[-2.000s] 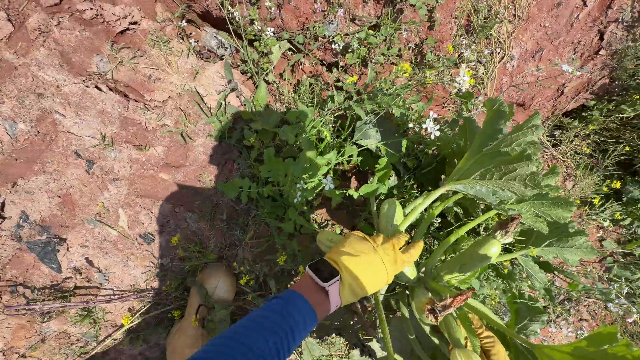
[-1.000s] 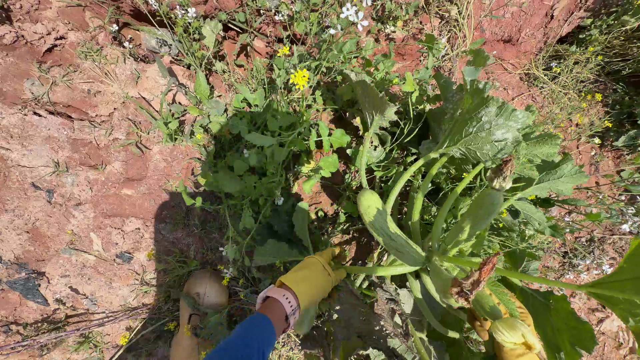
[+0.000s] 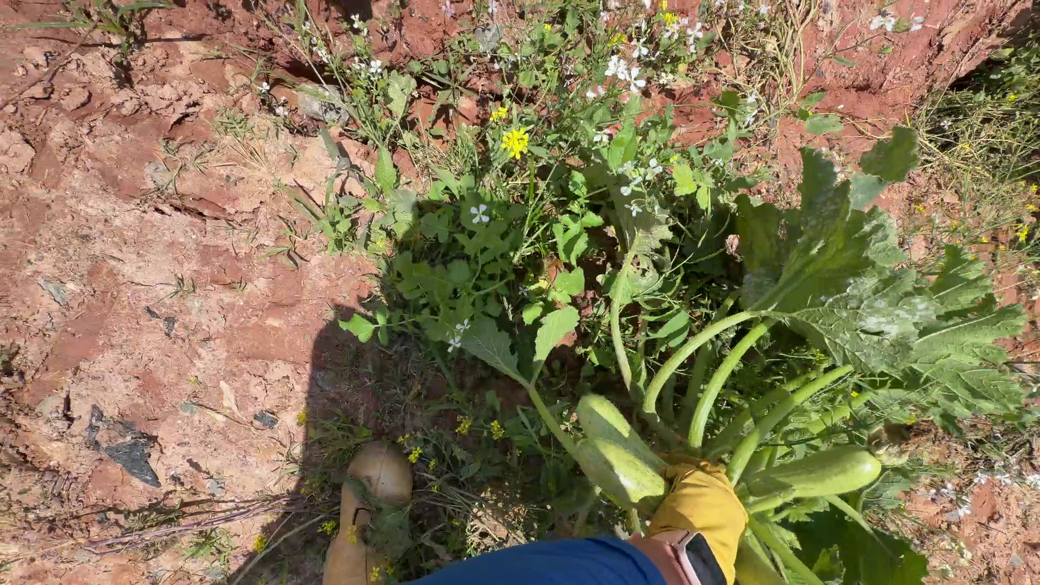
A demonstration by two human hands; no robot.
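Note:
In the head view, my left hand (image 3: pixel 700 508), in a yellow glove with a watch at the wrist, reaches into the base of a squash plant. Its fingers are hidden among the stems (image 3: pixel 715 386), so its grip cannot be told. Two pale green squashes (image 3: pixel 621 471) lie close together just left of the glove, the lower one touching or nearly touching it. Another pale green squash (image 3: pixel 821 473) lies to the right of the hand. Large lobed leaves (image 3: pixel 861 309) spread from the stems at the upper right. My right hand is not in view.
Reddish, cracked soil (image 3: pixel 179 325) with dark stone pieces (image 3: pixel 130 455) lies on the left. Weeds with white flowers (image 3: pixel 626 73) and yellow flowers (image 3: pixel 515 143) grow behind the plant. A tan rounded thing (image 3: pixel 380 473), a boot or a gourd, shows at the lower left.
My left hand has moved right, from a stem on the plant's left side into its base. The other yellow glove, seen before at the lower right, is out of view.

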